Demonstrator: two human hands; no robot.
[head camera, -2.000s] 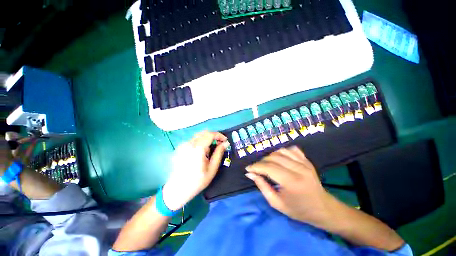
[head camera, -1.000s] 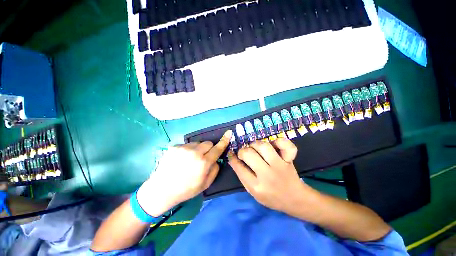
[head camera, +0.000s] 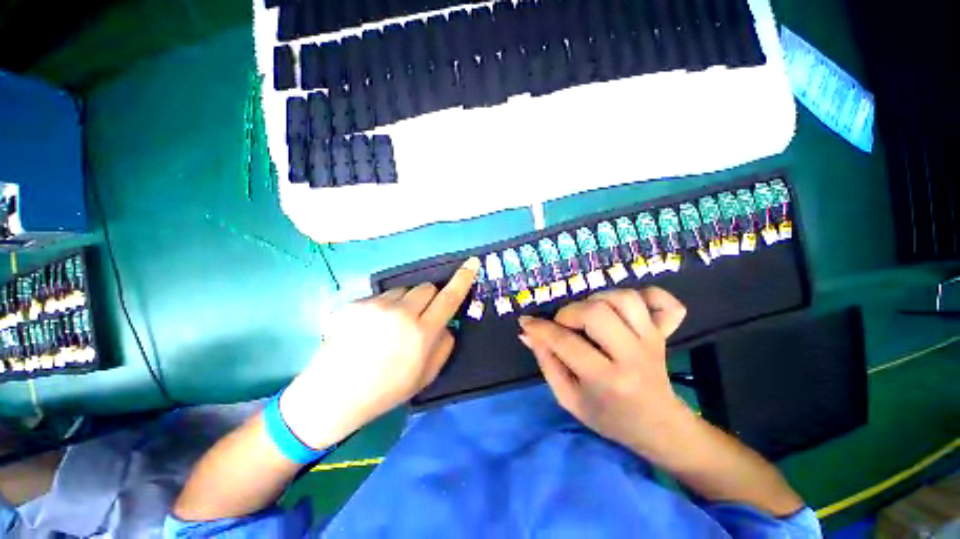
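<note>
A long black work tray (head camera: 726, 282) lies nearest my body. A row of small green circuit boards (head camera: 566, 246) stands along its upper part, their short wires and yellow-and-white ends pointing toward me. My left hand (head camera: 384, 342) is at the row's left end, its index fingertip on the leftmost board, which it partly hides. Whether its other fingers hold anything cannot be seen. My right hand (head camera: 611, 353) hovers over the tray just below the row, fingers curled and thumb near the index finger, with nothing visible in it. A blue wrist strap (head camera: 292, 430) is around my left wrist.
A white sheet (head camera: 590, 132) with dense rows of black parts (head camera: 421, 65) lies beyond the tray. A pale paper slip (head camera: 830, 88) is right of it. An empty black tray (head camera: 784, 381) is lower right. At left are a blue machine (head camera: 40, 158), another board tray and a person's grey sleeve (head camera: 147, 463).
The leftmost board, earlier pinched in my left hand, now lies at the row's left end under its index finger. My right hand moved in to the row, then back toward me. The view shifted.
</note>
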